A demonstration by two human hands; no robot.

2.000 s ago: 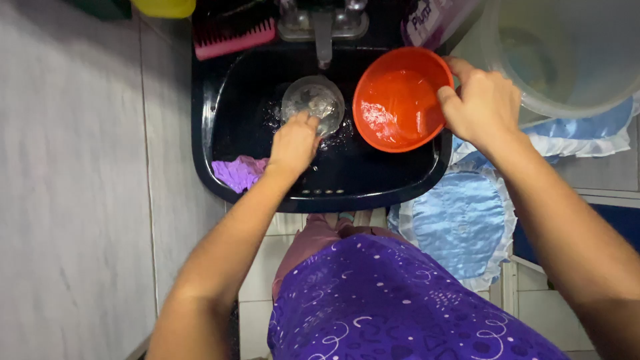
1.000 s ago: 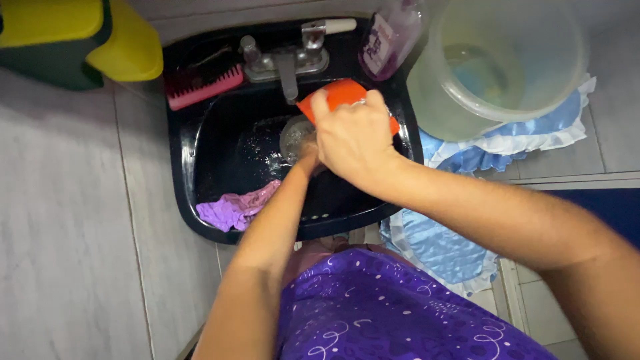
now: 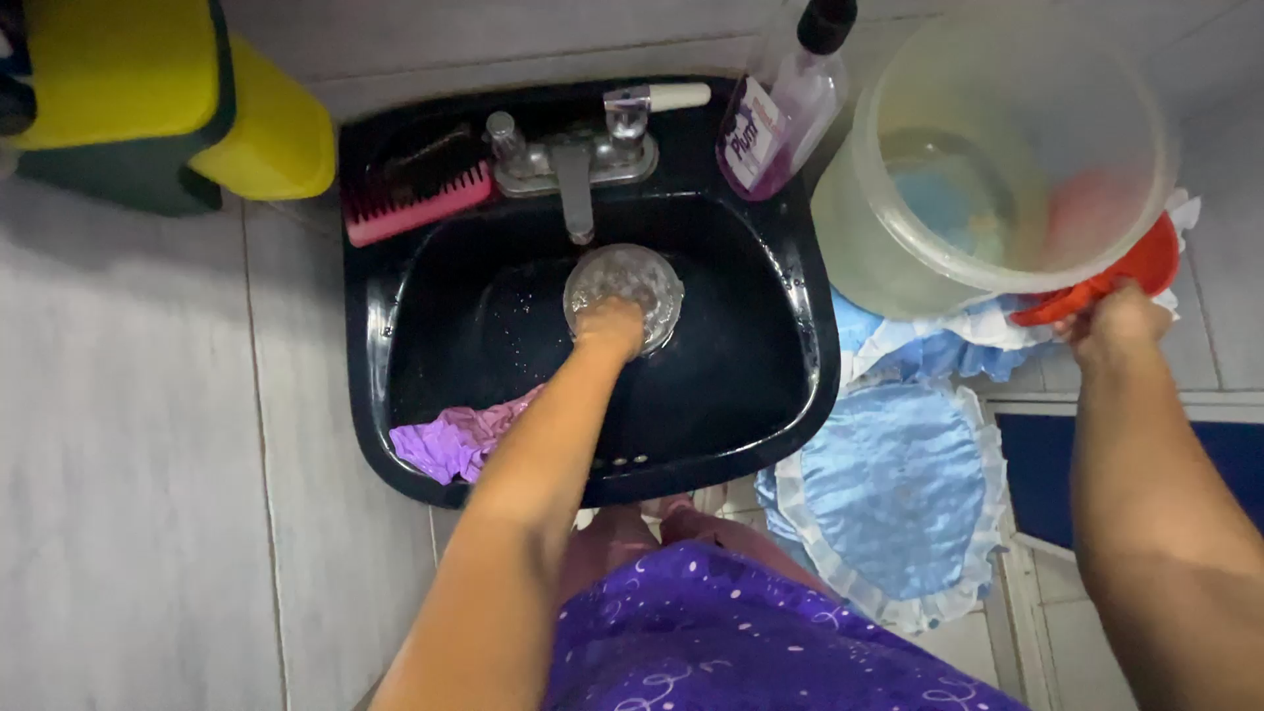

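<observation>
A round clear container [image 3: 647, 272] rests in the black sink basin [image 3: 731, 395] under the faucet [image 3: 576, 193]. My left hand [image 3: 610, 328] reaches down into it, its fingertips hidden, so its grip cannot be made out. At the right, my right hand [image 3: 1121, 314] grips the rim of a red plastic bowl [image 3: 1150, 259], which is tilted beside the large translucent bucket [image 3: 874, 212]. Part of the bowl shows blurred through the bucket's wall. A wet purple and pink cloth [image 3: 444, 444] lies at the basin's lower left.
A pink comb [image 3: 425, 209] lies on the sink's left ledge, and a bottle of purple liquid [image 3: 775, 128] stands on the right one. Blue satin mats with white frills [image 3: 894, 484] lie on the floor below the bucket. A yellow and green container [image 3: 128, 99] is at upper left.
My right hand has carried the red bowl from over the basin to the right, beside the bucket. One second ago the bowl was tipped near the clear container. My left hand stays at that container.
</observation>
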